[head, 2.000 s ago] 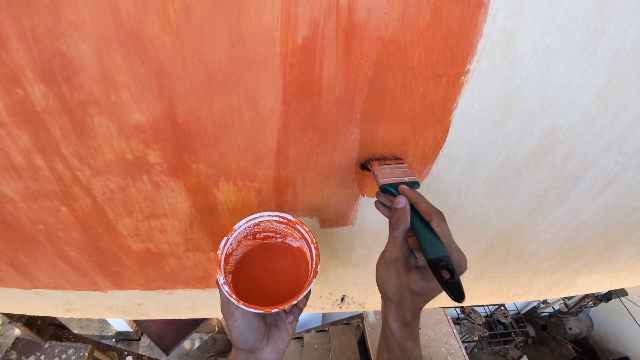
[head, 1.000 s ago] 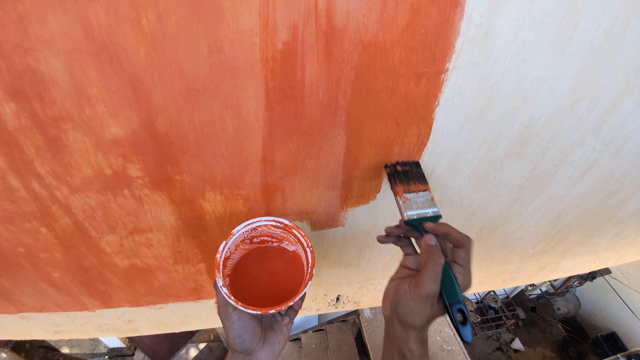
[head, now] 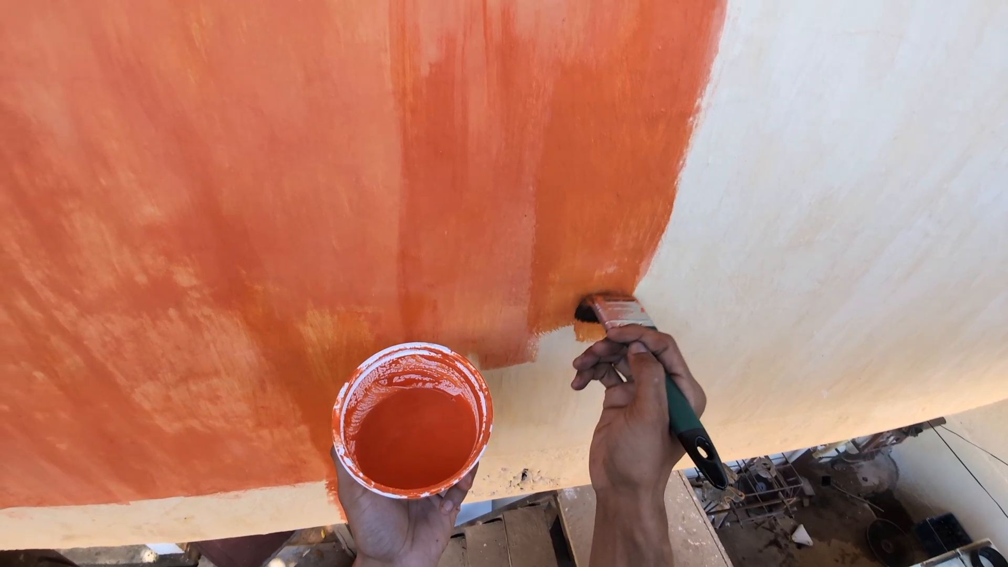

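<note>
My left hand (head: 398,520) holds a round tub of orange paint (head: 417,433) from below, its white rim streaked with paint. To the right of it, my right hand (head: 642,417) grips a paintbrush (head: 677,402) with a green and black handle. The brush's dark bristles are bent against the wall (head: 835,220) at the lower edge of the orange coat (head: 614,181), over a small fresh orange patch. Orange covers the wall's left and middle; its right side and lower strip are cream white.
The wall's curved lower edge runs across the view above wooden boards (head: 504,543). Far below at the right lie metal frames (head: 760,488) and other clutter on the ground, beside a pale wall (head: 945,472) with thin cables.
The brush, lifted off the wall one second ago with its bristles pointing up, now presses on it again. The tub remains in my left hand.
</note>
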